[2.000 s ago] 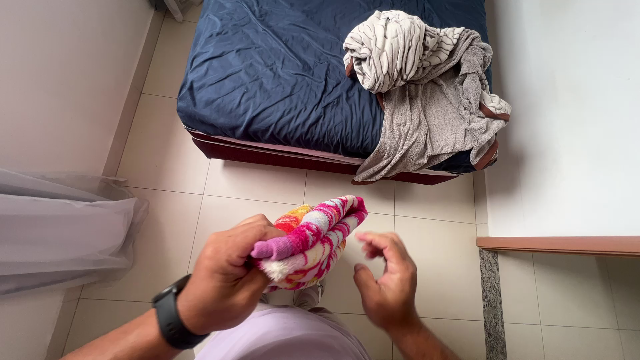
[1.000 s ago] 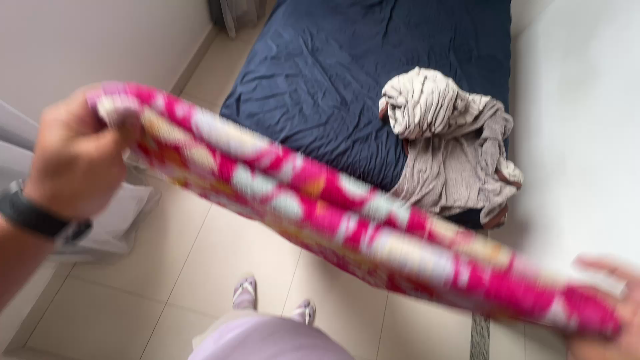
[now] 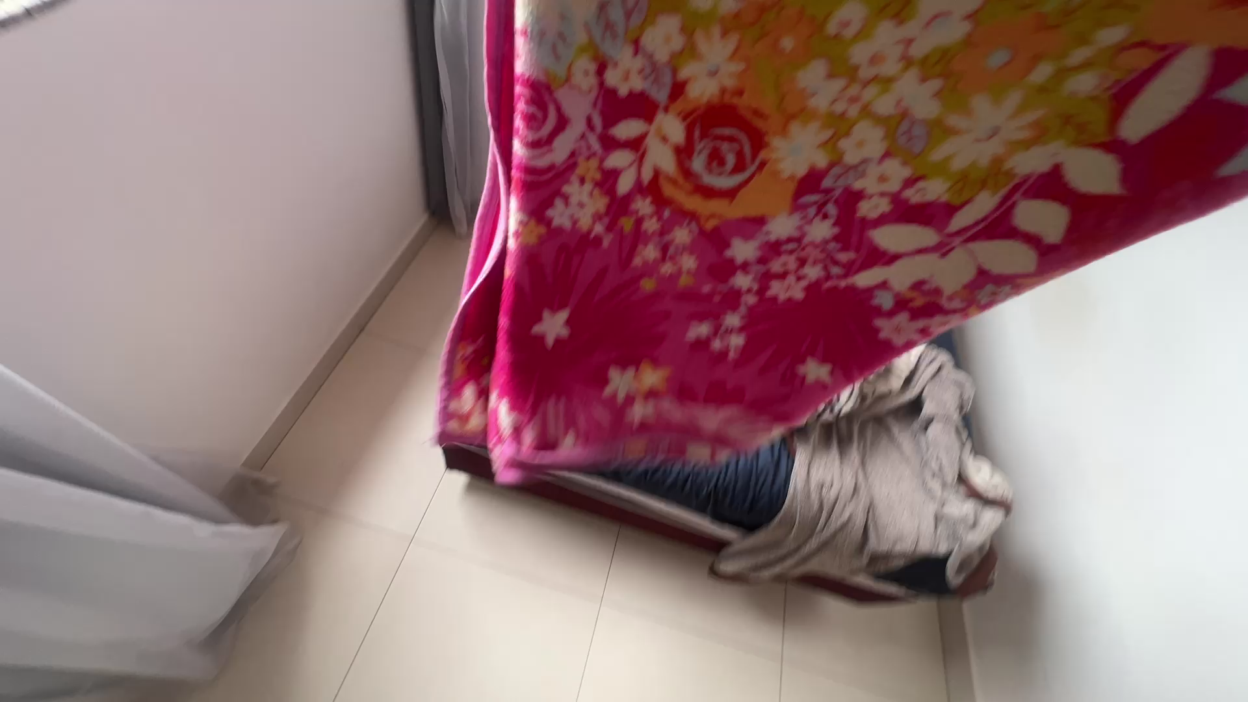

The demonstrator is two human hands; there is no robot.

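A pink floral towel or blanket [image 3: 663, 253] hangs spread across the upper middle and right of the head view, its lower edge blurred. Both my hands are out of the frame, so their grip on the cloth does not show. Behind the cloth is a bed with a dark blue sheet [image 3: 731, 480], mostly hidden. A crumpled grey and striped blanket [image 3: 858, 487] lies over the bed's near right corner and drapes down its side.
Sheer white curtain fabric [image 3: 117, 556] hangs at the lower left, with another curtain [image 3: 463, 107] beyond at the top. A white wall [image 3: 195, 195] runs along the left and a white surface [image 3: 1121, 439] lies right of the bed. Pale floor tiles [image 3: 507, 585] are in front.
The floral cloth was a folded bundle in my left hand, then a long strip stretched between both hands; now it hangs opened out and raised. Both hands have left the view.
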